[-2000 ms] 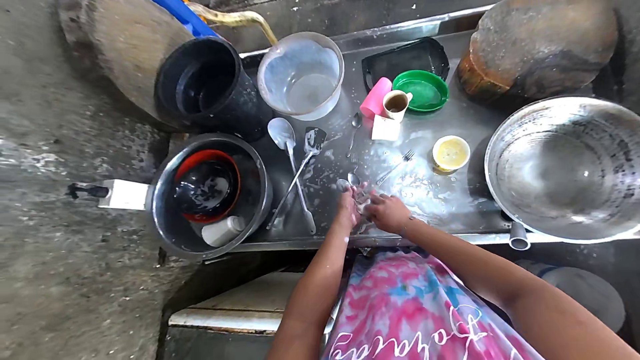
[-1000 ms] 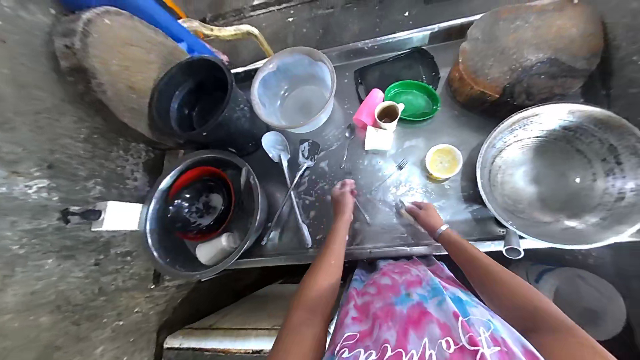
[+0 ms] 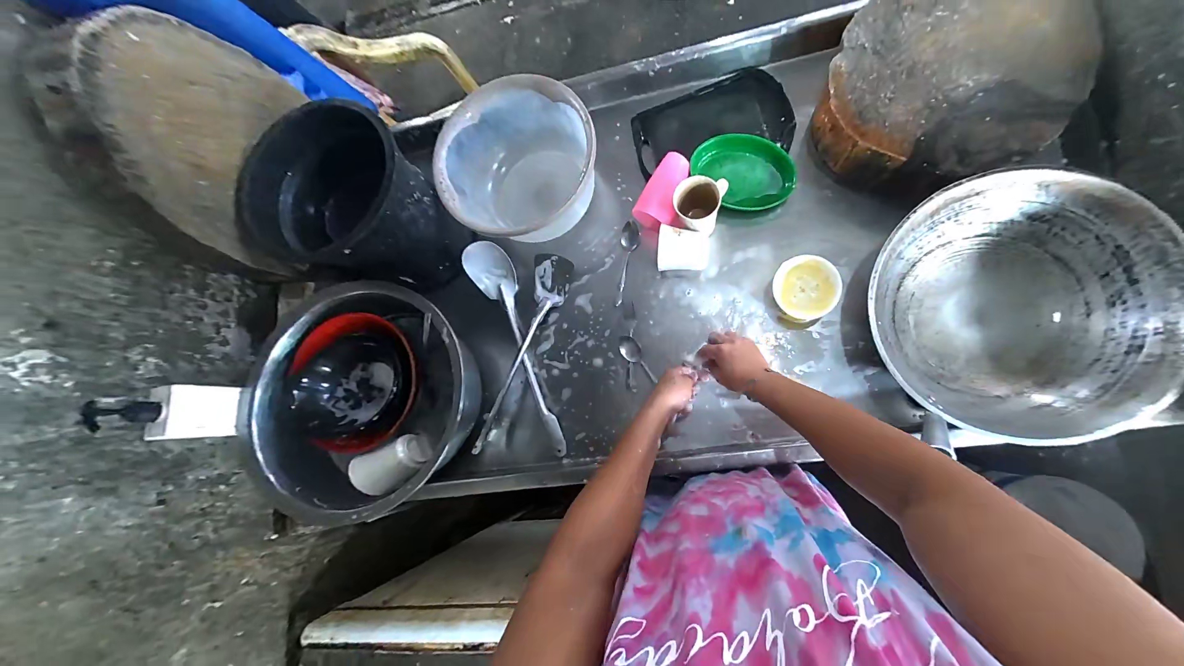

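My left hand [image 3: 675, 388] and my right hand [image 3: 733, 361] are close together over the wet steel counter [image 3: 592, 407], fingers bent around something small and soapy that I cannot make out. Just left of them lies a metal spoon [image 3: 631, 350] beside other thin cutlery. A second spoon [image 3: 630, 237] rests farther back. Two large serving utensils, a ladle-like spoon [image 3: 490, 268] and a slotted turner [image 3: 553, 277], cross handles to the left. A white cup with yellow liquid [image 3: 807, 288] stands right of my hands. Behind are a mug [image 3: 697, 202], a pink cup [image 3: 662, 190] and a green dish [image 3: 746, 172].
A steel basin [image 3: 467, 388] with a red-rimmed black bowl [image 3: 356, 379] and a white cup [image 3: 388, 465] sits at left. Behind it are a black bucket [image 3: 319, 185] and a clear pail [image 3: 518, 157]. A large metal basin [image 3: 1027, 305] and a wooden block [image 3: 962, 83] occupy the right.
One second ago my hands were apart over the counter; now they are together. A spoon now lies beside the fork, near where my left hand was.
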